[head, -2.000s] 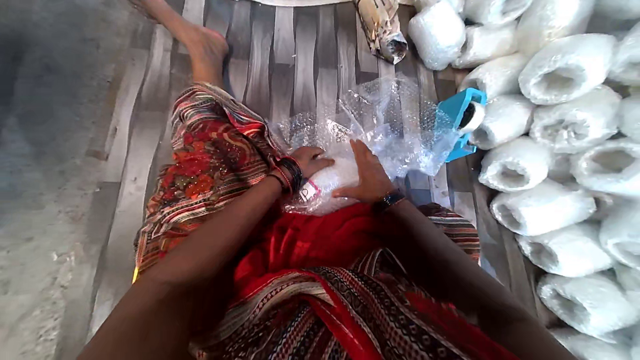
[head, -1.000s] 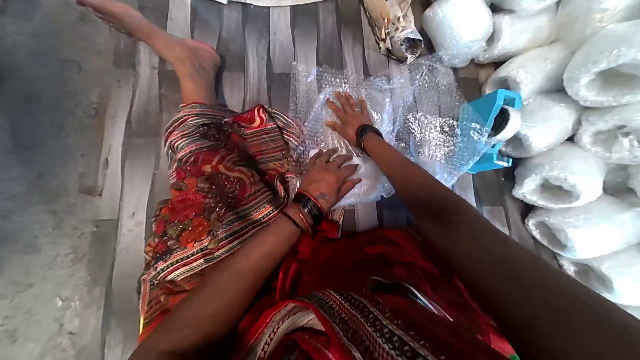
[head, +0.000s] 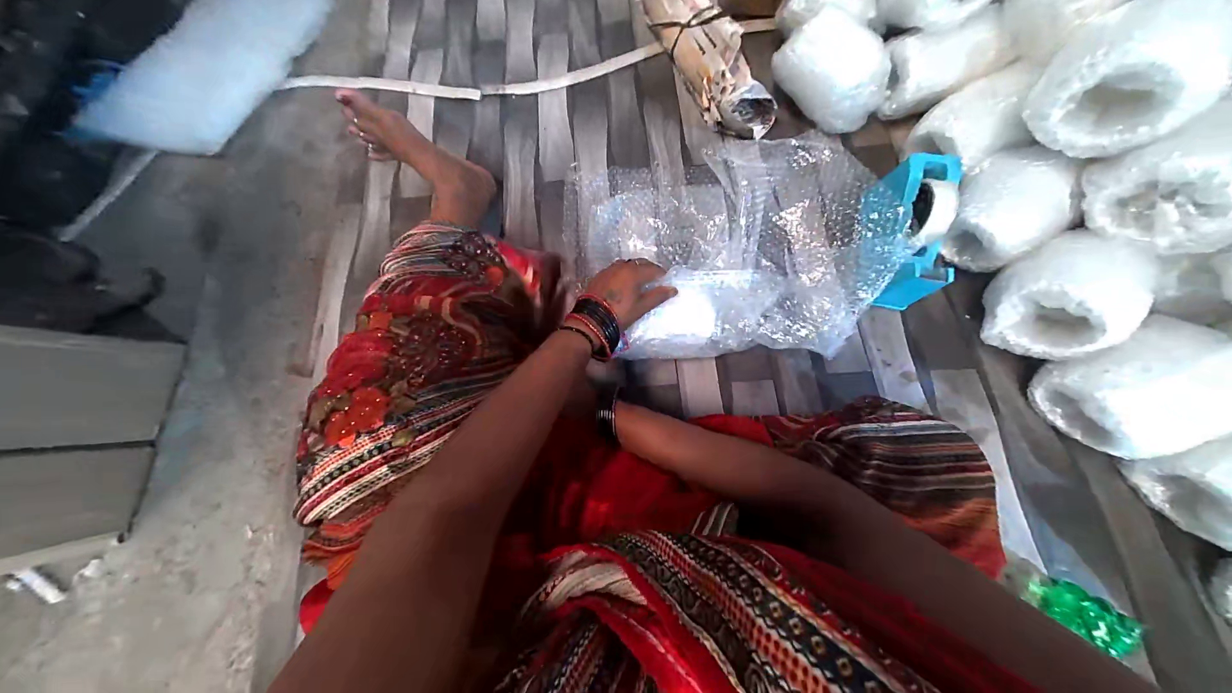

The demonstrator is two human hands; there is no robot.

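Note:
Clear bubble wrap (head: 741, 231) lies spread on the mat in front of my lap. At its near left part a white item (head: 679, 313) sits in the plastic, and my left hand (head: 628, 289) rests on the item's left end with the fingers bent over it. My right forearm crosses low over my lap. The right hand is hidden below my left wrist; only its bangles (head: 606, 414) show. A blue tape dispenser (head: 914, 231) with a roll of tape touches the right edge of the wrap.
Bubble-wrapped rolls (head: 1068, 308) are piled along the right side. Above the wrap lies a tied, paper-covered bundle (head: 712, 67). A white strip (head: 568, 77) crosses the mat (head: 520, 144). Green shiny plastic (head: 1088, 616) is at lower right, grey boxes (head: 77, 423) at left.
My right hand has left the wrap's upper part, where it lay flat one second ago, and has come back toward my lap. The view has shifted, showing more floor at the left.

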